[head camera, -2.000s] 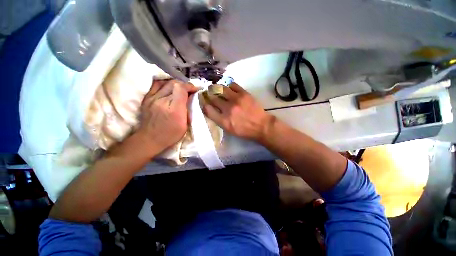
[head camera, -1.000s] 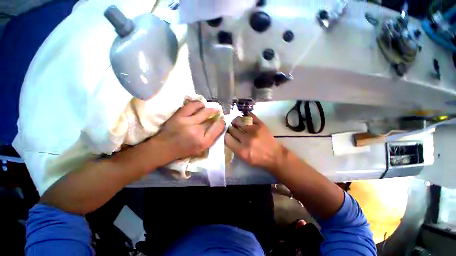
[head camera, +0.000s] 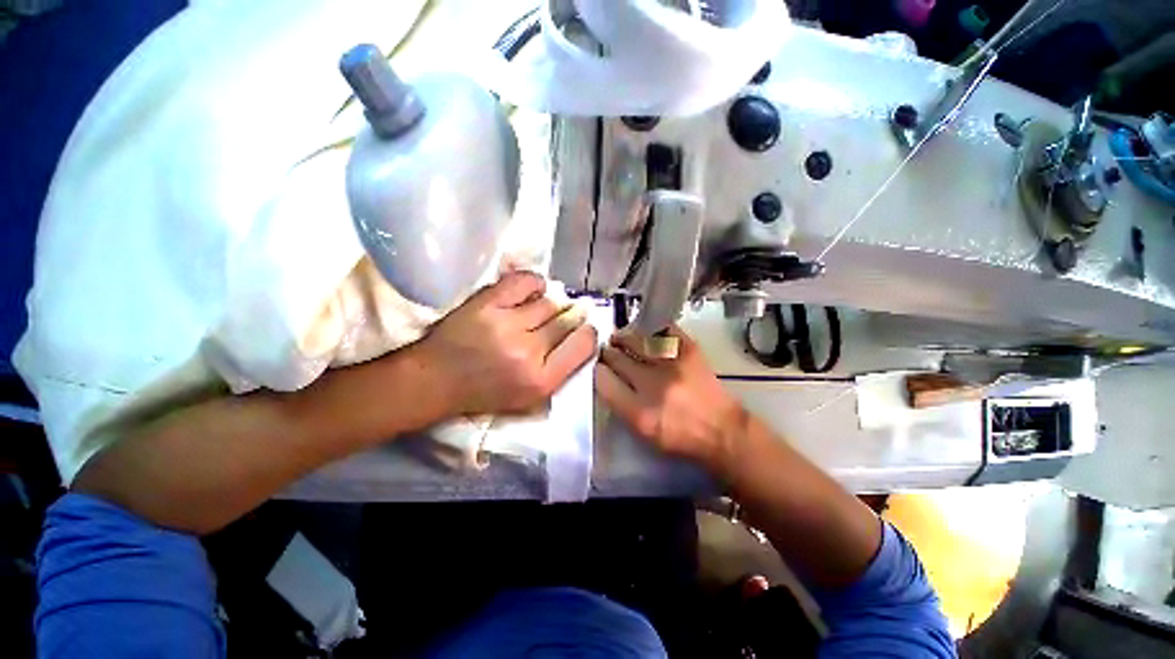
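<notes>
The cream fabric is a big bunched pile left of the sewing machine head, spilling to the table's front edge. The white tape hangs flat from between the hands over the front edge. My left hand is closed on the cream fabric, just left of the tape. My right hand is beside the tape under the machine head, fingertips by a small brassy piece; whether it pinches the tape is unclear. The needle area is mostly hidden by the machine head.
The pale machine arm spans above the hands, with a grey lamp at left and a white roll on top. Black scissors lie under the arm. A wooden-handled tool and parts tray lie right. A yellow-topped stool stands below.
The view has shifted, so machine head, lamp and white roll show more fully. Both hands stay close together at the needle area. The tape now hangs straighter.
</notes>
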